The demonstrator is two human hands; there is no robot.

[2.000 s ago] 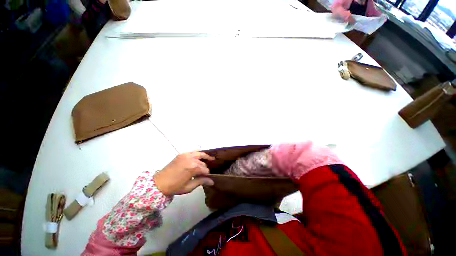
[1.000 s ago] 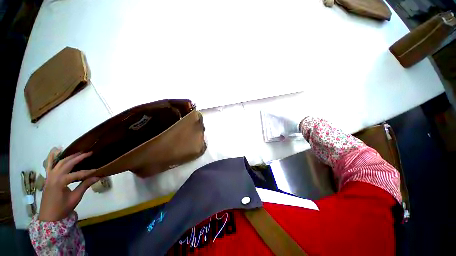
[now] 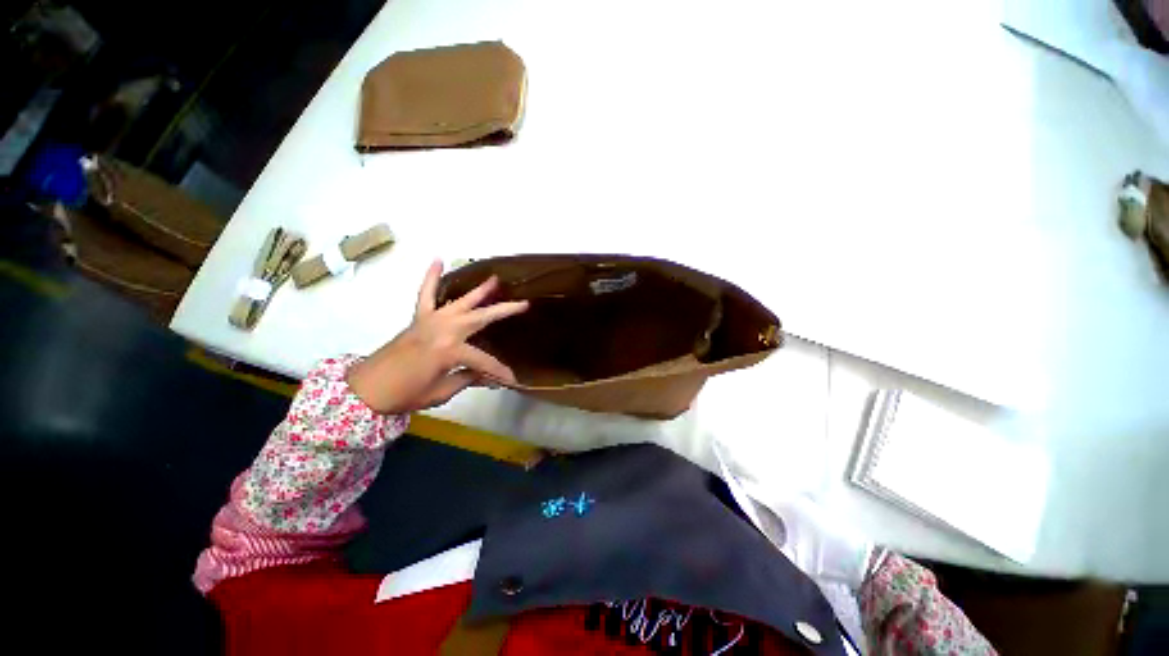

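Observation:
A brown handbag (image 3: 641, 391) stands open in front of me, its dark lining and a small pale inner label (image 3: 613, 283) showing. My left hand (image 3: 442, 349) holds its left end, fingers spread over the opening and the thumb low at the near edge. My right hand (image 3: 840, 554) is low at the right, washed out against white, blurred beside a thin whitish sheet; its grip is unclear. A stack of white paper (image 3: 955, 468) lies flat on the table, just beyond the right hand.
On the white table (image 3: 820, 167), a flat brown bag (image 3: 442, 96) lies at the upper left. Two beige strap bundles (image 3: 267, 279) (image 3: 344, 255) lie left of the open bag. A brown item (image 3: 1154, 218) is at the right rim. More brown bags (image 3: 148, 224) are beyond the table's left edge.
The view has turned, so table items appear shifted right. The right hand, earlier inside the bag, came out to the paper and is now lower and nearer my body. The left hand stays on the bag.

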